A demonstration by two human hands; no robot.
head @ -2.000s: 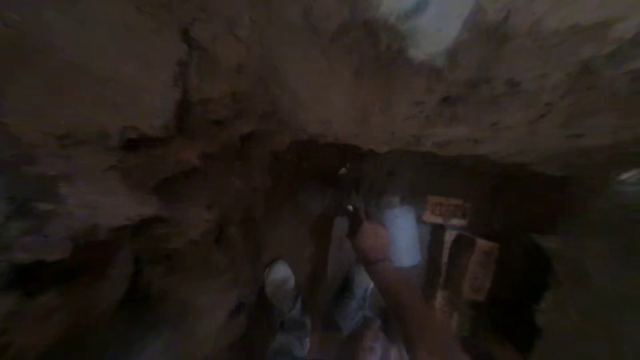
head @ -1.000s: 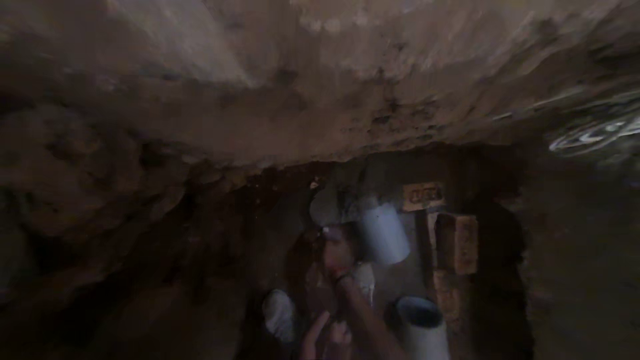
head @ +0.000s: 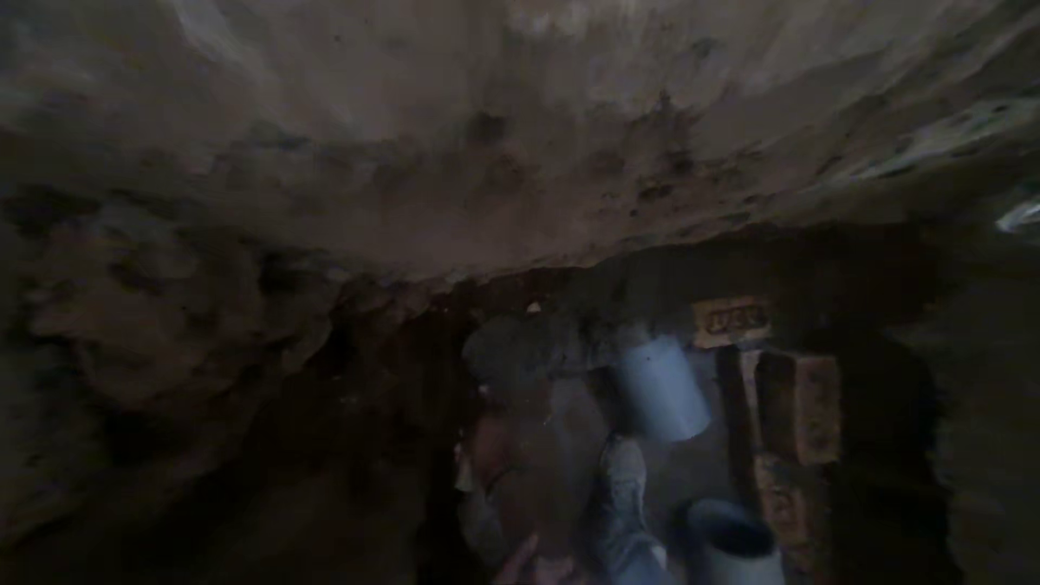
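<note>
In dim, blurred light, my right hand [head: 491, 445] reaches low beside a grey mortar-like surface [head: 552, 422] at the bottom of an earthen pit; a dark band circles its wrist. Whether it holds anything is hidden by shadow. Part of my left hand [head: 536, 565] shows at the bottom edge, near the right forearm, its hold unclear. Right of the grey surface lies a pale plastic pipe [head: 665, 390], tilted. A second pipe [head: 738, 546], its round dark mouth showing, stands at the lower edge.
A stamped brick [head: 733, 322] lies beyond the pipe; more bricks [head: 816, 409] [head: 784, 504] line the right side. My shoe [head: 624, 479] is between the right forearm and the pipes. A rough wall [head: 520, 179] rises ahead, and lumpy earth [head: 162, 292] bounds the left.
My right hand has moved left, away from the pale pipe, and lower. The open-mouthed pipe, in view a second ago, now sits closer to the bottom edge as the view has shifted.
</note>
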